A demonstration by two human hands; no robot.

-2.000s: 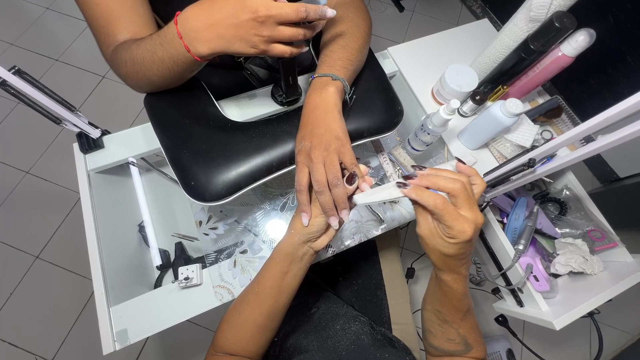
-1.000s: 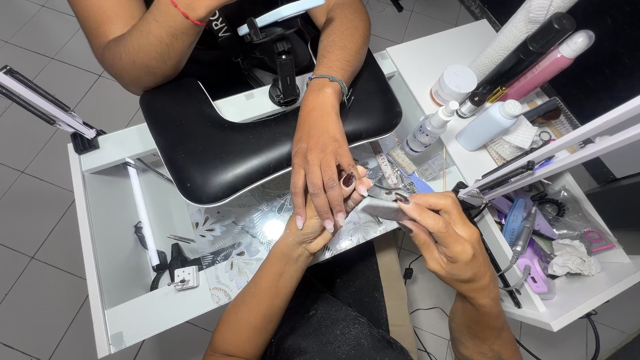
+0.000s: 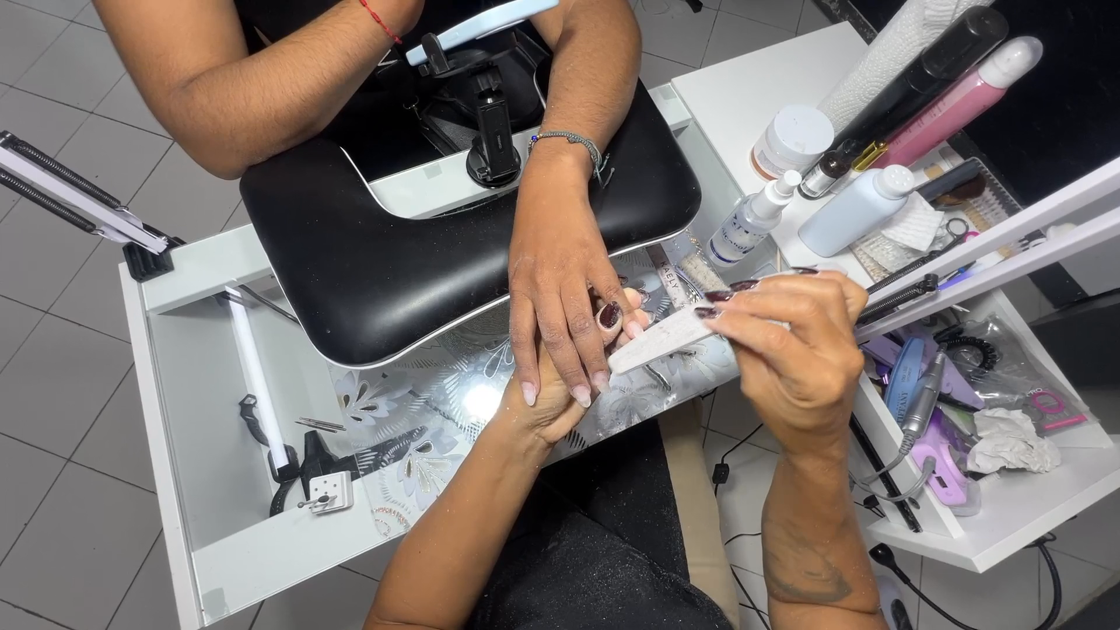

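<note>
My right hand (image 3: 787,350) grips a pale nail file (image 3: 662,339) between thumb and fingers. The file's far end lies beside a fingertip of the other person's hand (image 3: 560,262), which rests palm down with long pale nails. From beneath, my left hand (image 3: 560,402) holds that person's fingers; its dark-painted thumbnail shows between them. The person's wrist, with a braided bracelet (image 3: 569,138), lies over a black padded armrest (image 3: 455,280). Part of my left hand is hidden under theirs.
A clear spray bottle (image 3: 751,220), a white-lidded jar (image 3: 792,140) and a pale blue bottle (image 3: 856,213) stand right of the armrest. An open drawer (image 3: 1041,499) holds a handpiece (image 3: 923,402) and crumpled tissue (image 3: 1012,442). A phone holder (image 3: 494,131) stands behind the armrest. Lamp arms flank the table.
My right hand has tilted the file, which showed a grey broad face one second ago and now shows its pale side. The other person's raised hand has moved out of view at the top.
</note>
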